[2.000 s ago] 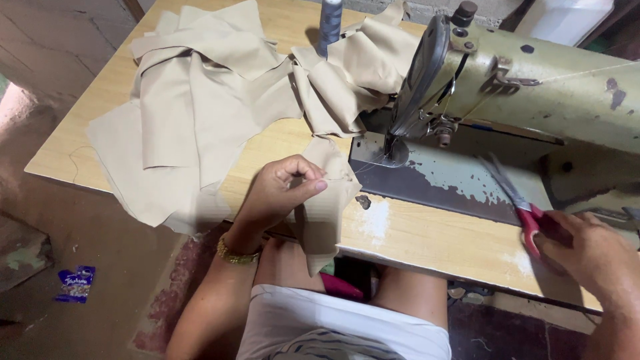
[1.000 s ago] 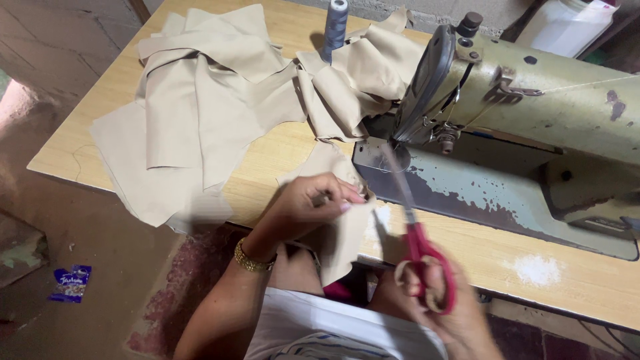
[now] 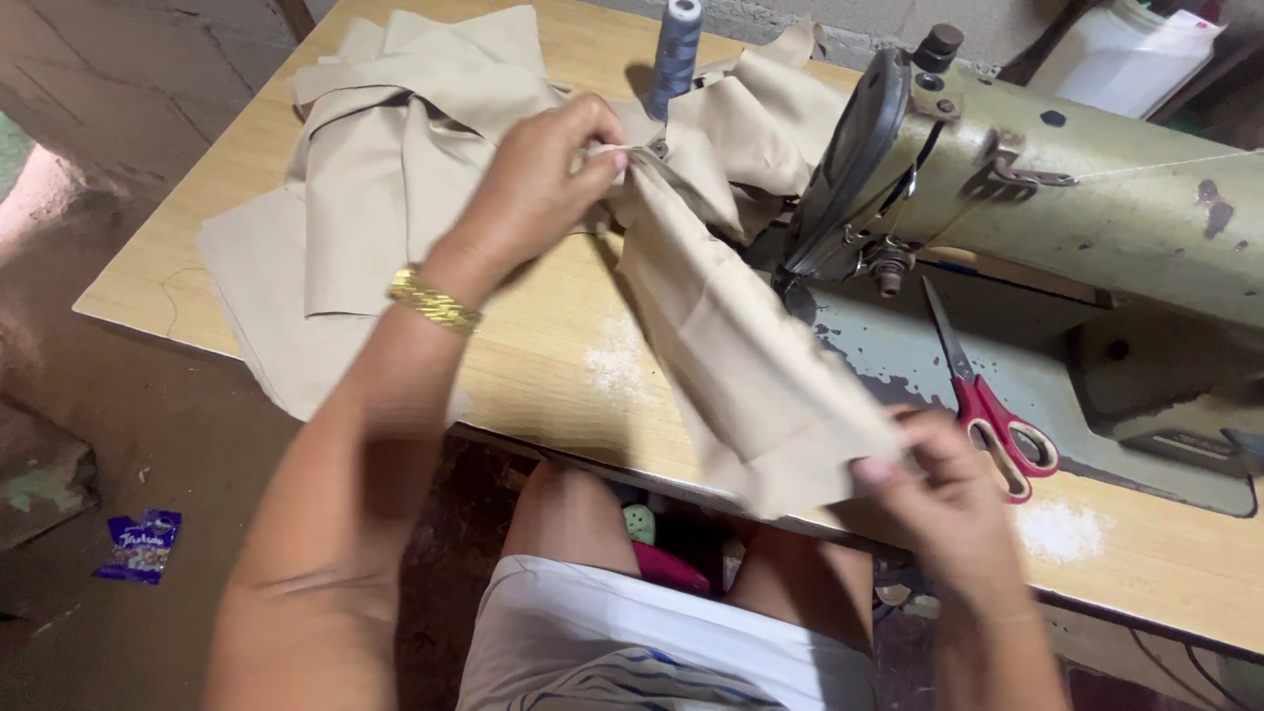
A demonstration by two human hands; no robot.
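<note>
A beige fabric piece point(image 3: 736, 355) is stretched between my two hands above the table's front edge. My left hand point(image 3: 558, 173) pinches its upper end, just in front of the grey thread cone point(image 3: 676, 59). The lower right end is gripped by my right hand point(image 3: 938, 494), slightly blurred. Scissors with red handles point(image 3: 973, 395) lie on the sewing machine's bed, their handles reaching onto the wood close to my right hand. The green sewing machine point(image 3: 1116, 188) stands at the right, its needle area partly dark and hard to make out.
Stacked beige fabric pieces point(image 3: 355, 217) cover the left of the wooden table point(image 3: 553, 375). More crumpled beige fabric point(image 3: 760, 128) lies beside the machine head. A white plastic container point(image 3: 1126, 59) stands behind the machine. A purple wrapper point(image 3: 141, 546) is on the floor.
The scissors, in my right hand one second ago, now lie on the machine bed. My right hand has taken hold of the fabric, and my left hand has moved up toward the thread cone.
</note>
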